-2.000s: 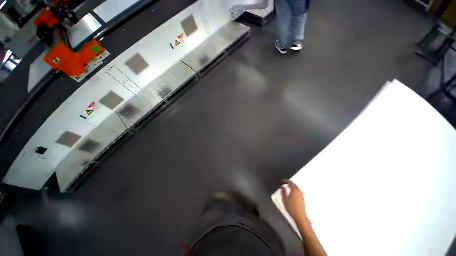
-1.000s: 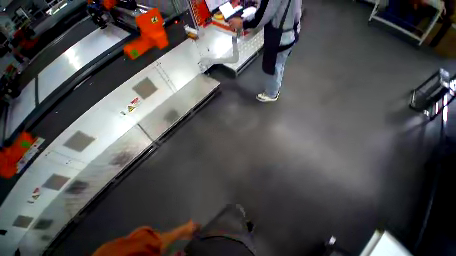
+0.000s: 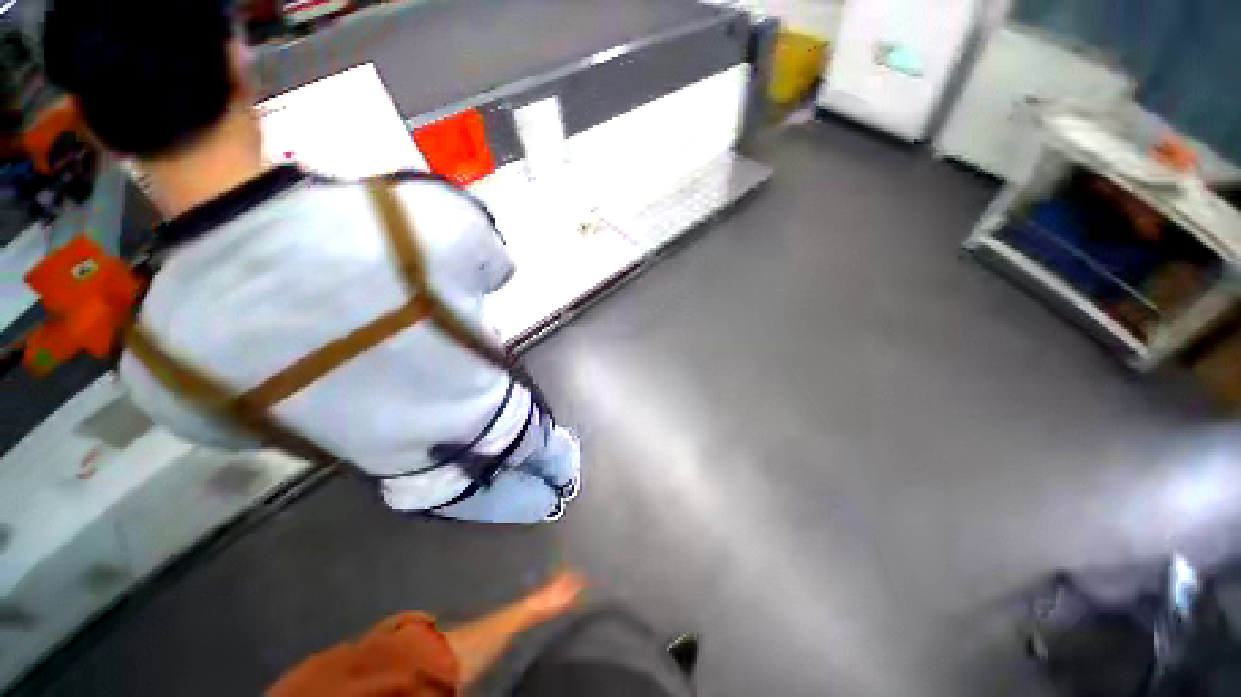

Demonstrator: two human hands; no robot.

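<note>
My left hand point(image 3: 555, 594) is small and blurred at the bottom of the head view, in front of my body, below an orange sleeve point(image 3: 388, 656). Its fingers are too blurred to tell whether they are open or hold something. My right hand is not in view. Nearest in front of me, a person point(image 3: 306, 320) in a light top with brown straps stands with their back to me, beside the long white cutting machine point(image 3: 150, 504). The person's hands are hidden.
Grey floor point(image 3: 762, 395) lies ahead and to the right. An orange machine part point(image 3: 85, 293) is at the left. A white-framed shelf point(image 3: 1062, 266) holds dark items at the right. A blurred metal-legged object point(image 3: 1170, 620) is at the lower right. A yellow bin point(image 3: 796, 66) is at the back.
The view has moved along the machine, and the person is now much nearer, at the left. The white stack and the hand on it have left the view.
</note>
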